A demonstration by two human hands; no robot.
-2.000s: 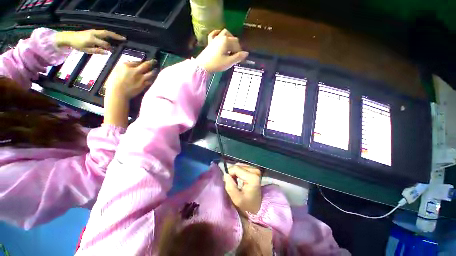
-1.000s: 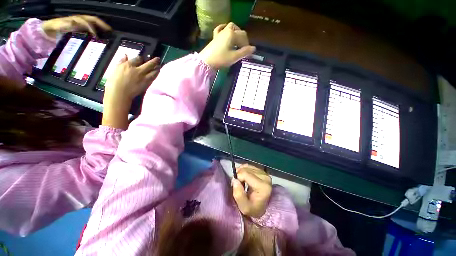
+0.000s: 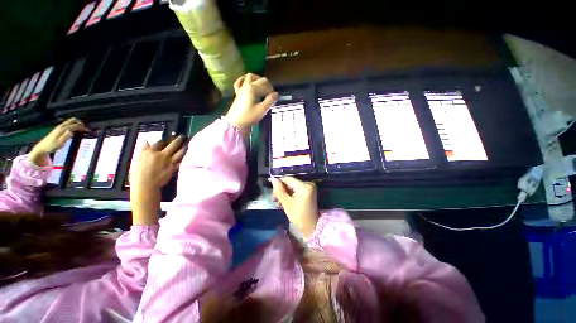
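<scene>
A black foam tray (image 3: 505, 139) holds several lit smartphones side by side with white list screens. The leftmost phone (image 3: 290, 135) has a red-orange bar low on its screen. My left hand (image 3: 252, 98) is at the tray's upper left corner, loosely curled with the thumb apart, and nothing shows in it. My right hand (image 3: 297, 199) is at the front edge below the leftmost phone, with fingertips pinched near its lower left corner. I cannot make out clearly whether the thin dark stick is still in it.
At left, a neighbour's hands (image 3: 155, 164) are over another tray of lit phones (image 3: 82, 161). Stacked trays (image 3: 120, 69) lie behind. A yellow-wrapped post (image 3: 211, 50) stands between. A brown board (image 3: 391, 53) lies behind my tray. At right are a power strip (image 3: 549, 151) and white cord (image 3: 480, 227).
The view has turned and shifted. My right hand has moved up to the leftmost phone's lower edge; the stick seen in it before no longer shows clearly. My left hand stays by the tray's upper left corner.
</scene>
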